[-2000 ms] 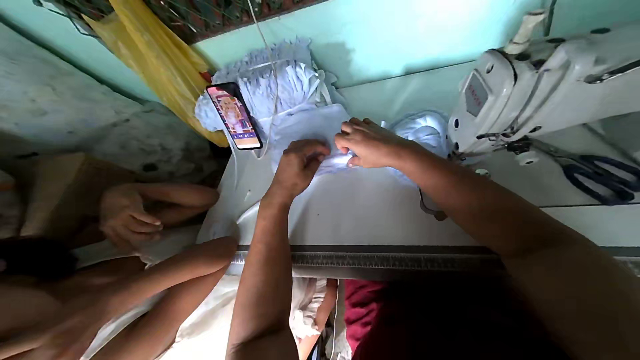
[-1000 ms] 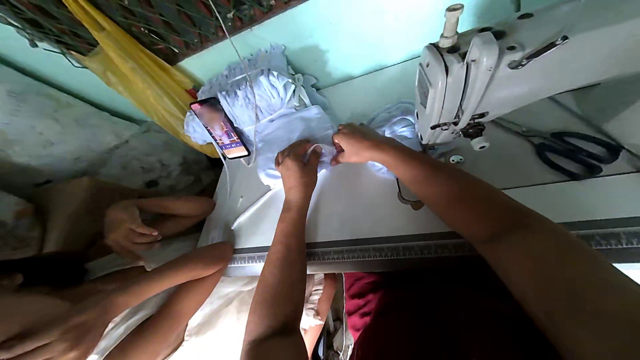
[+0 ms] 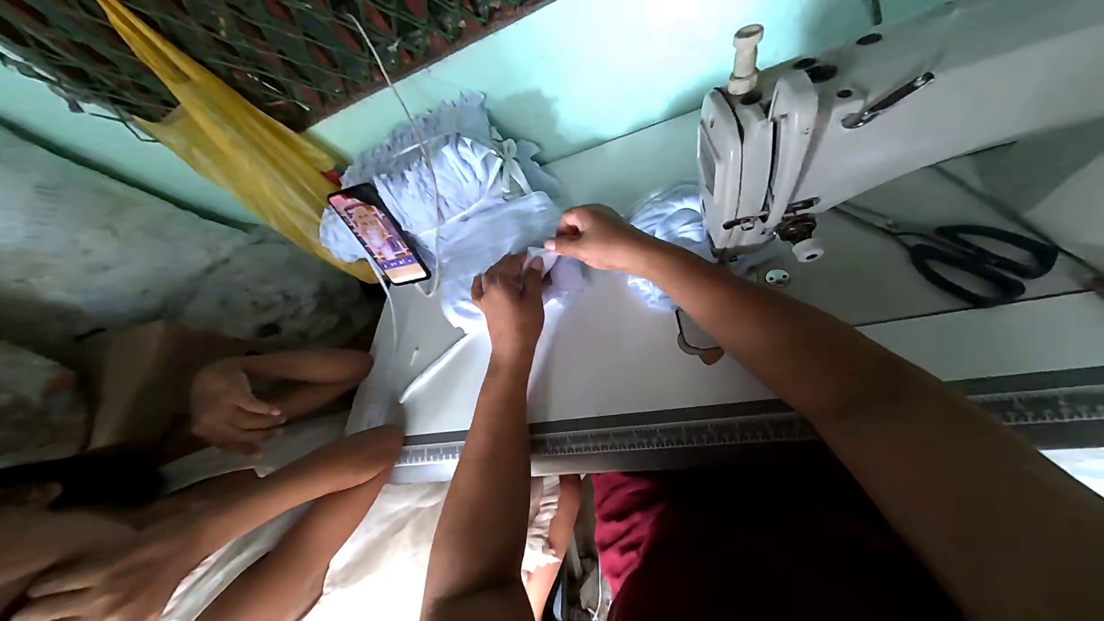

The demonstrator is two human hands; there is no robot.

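My left hand (image 3: 511,302) grips a fold of thin white fabric (image 3: 496,233) between thumb and fingers. Close on its right, my right hand (image 3: 599,237) pinches the edge of the same fabric with thumb and forefinger. The fabric lies at the left part of the sewing table (image 3: 621,362), against a gathered, ruffled white garment (image 3: 440,172) with a tied bow. More bunched white fabric (image 3: 668,224) sits right of my right hand, beside the head of an industrial sewing machine (image 3: 750,155). The needle area is hidden from view.
A lit smartphone (image 3: 379,235) leans on the garment, with a white cable near it. Black-handled scissors (image 3: 983,263) lie under the machine arm. A measuring tape strip (image 3: 655,437) runs along the front edge. Another person's arms (image 3: 302,483) are at the left. A yellow plastic bag (image 3: 250,172) hangs behind.
My hands stay at the fabric; a small light flap now stands up between my fingers. The view has shifted, bringing more of the sewing machine in than at first.
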